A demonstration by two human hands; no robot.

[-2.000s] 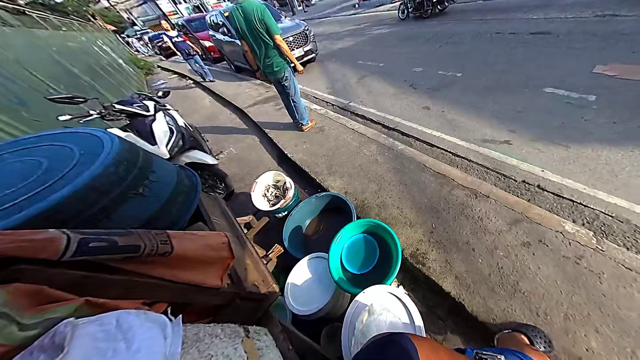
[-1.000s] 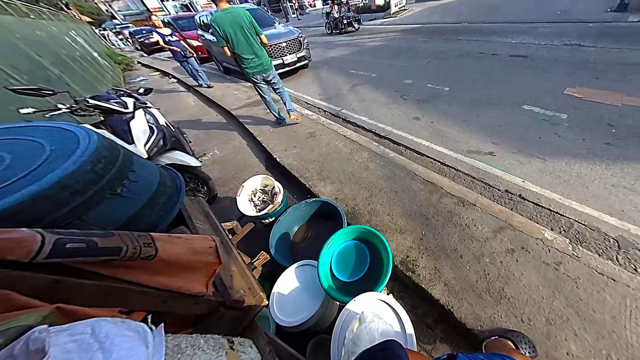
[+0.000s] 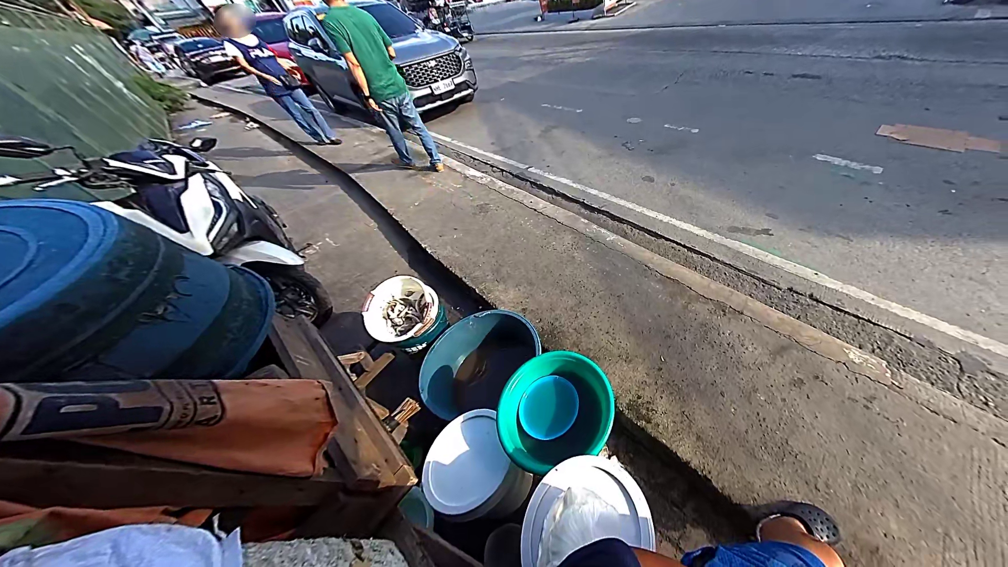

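Neither of my hands shows in the head view; part of my leg and a dark clog (image 3: 803,520) are at the bottom right. A white-lidded bucket (image 3: 531,524) with a white plastic bag (image 3: 581,520) on it stands at the bottom centre. Left of it is another bucket with a white lid (image 3: 466,465). Behind them, a green basin (image 3: 594,394) holds a smaller blue bowl (image 3: 549,407). A larger teal tub (image 3: 441,362) with dark contents lies beyond. Farther back stands a white bucket (image 3: 376,315) holding small, pale, elongated things.
A blue plastic barrel (image 3: 142,299) and a wooden crate frame (image 3: 339,409) with an orange printed sack (image 3: 236,425) are at left. Behind stands a white and black scooter (image 3: 205,205). Two people stand on the pavement near a grey SUV (image 3: 429,67). A gutter runs along the road.
The person in dark blue has come nearer along the pavement. The grey SUV appears farther forward beside the person in green. The buckets and basins have not moved.
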